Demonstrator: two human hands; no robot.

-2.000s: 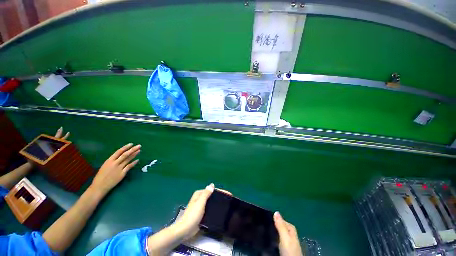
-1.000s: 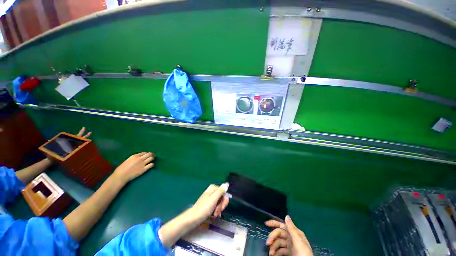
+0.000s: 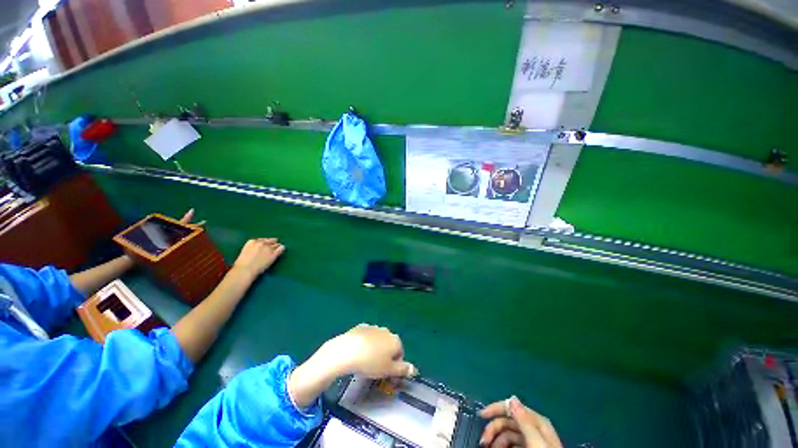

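A black display module (image 3: pixel 399 276) lies flat on the green bench, away from both hands. A clear tray (image 3: pixel 469 422) near me, cut off by the bottom edge, holds pale silver modules (image 3: pixel 398 411) with a dark strip and an orange mark. My left hand (image 3: pixel 372 354) is over the tray's far side, its fingertips at the far edge of one pale module; whether they grip it is hidden. My right hand (image 3: pixel 522 426), cut off below, is beside the tray's right end with fingers bent and apart, and nothing shows in it.
A stack of filled clear trays (image 3: pixel 759 394) stands at right. At left a neighbour's blue sleeves and hands (image 3: pixel 258 255) are around stacked brown frames (image 3: pixel 188 262); a second brown frame stack (image 3: pixel 114 308) is nearer. The green partition (image 3: pixel 455 52) bears a blue bag (image 3: pixel 353 164) and sheets.
The black module has left my hands and now lies farther back on the bench. Both hands have come down to the tray near me. The view has turned left.
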